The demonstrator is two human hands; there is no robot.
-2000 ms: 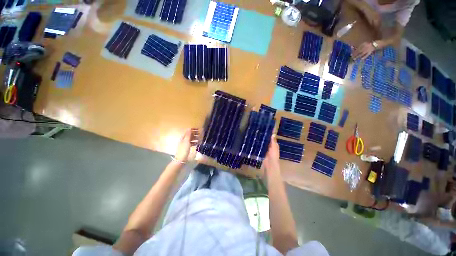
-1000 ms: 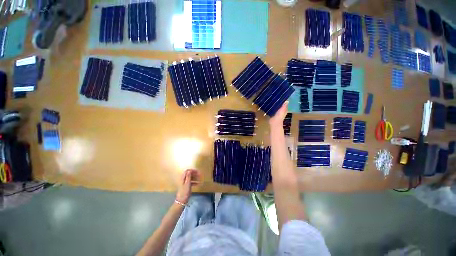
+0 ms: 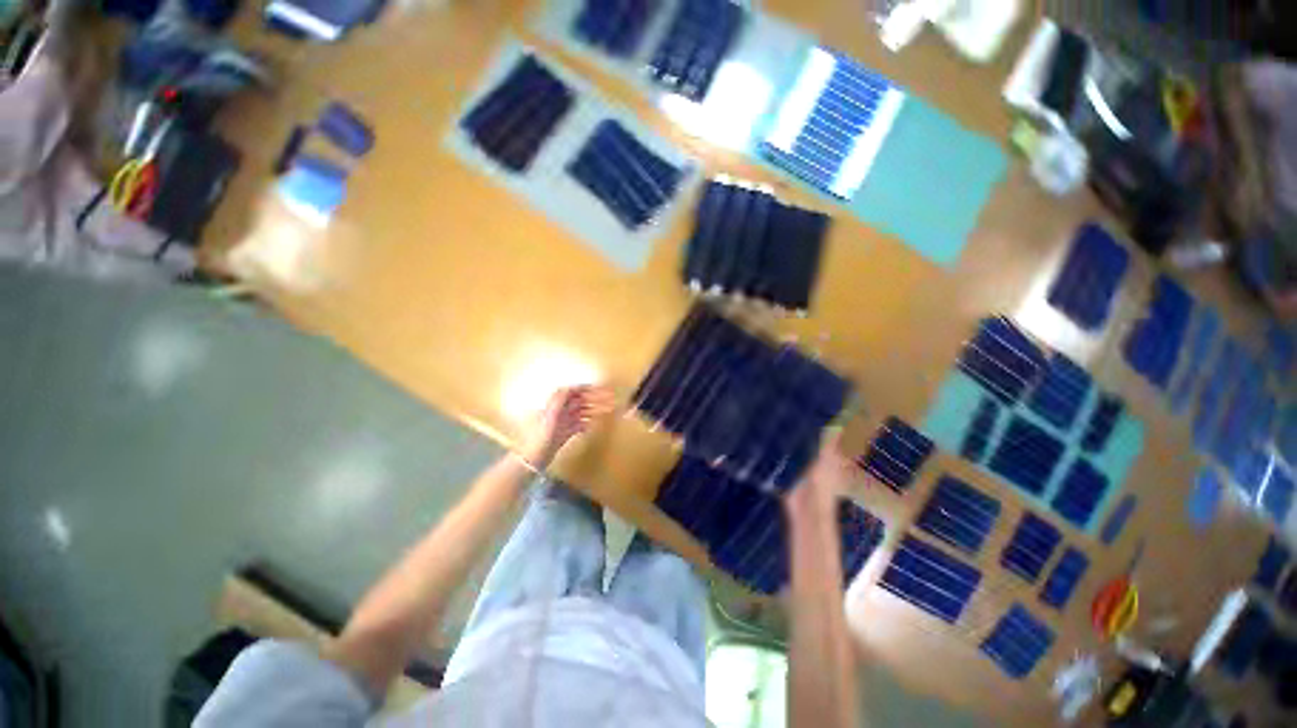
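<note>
My right hand [image 3: 814,467] grips the lower right edge of a wide, blurred piece of dark tabbed solar cells [image 3: 743,395], with thin silver ribbons. It hides part of a fanned stack of tabbed cells [image 3: 723,523] at the table's front edge. Whether it is raised or touches that stack I cannot tell. My left hand [image 3: 573,415] is empty, its fingers loosely spread and blurred, over the table's front edge to the left of the cells. Another fanned stack [image 3: 754,245] lies just beyond the held piece.
Small cut cells [image 3: 956,512] lie in groups at right, some on a green mat [image 3: 1124,452]. Scissors [image 3: 1115,609] lie at lower right. Cell stacks lie on a grey mat [image 3: 498,174]; a white-bordered panel [image 3: 836,122] is at the back. More scissors [image 3: 132,186] lie at far left. Other people show at both sides.
The view has tilted. My right hand has brought the dark cells from beside the green mat back towards me, above or onto the front stack. My left hand stays near the table edge, empty.
</note>
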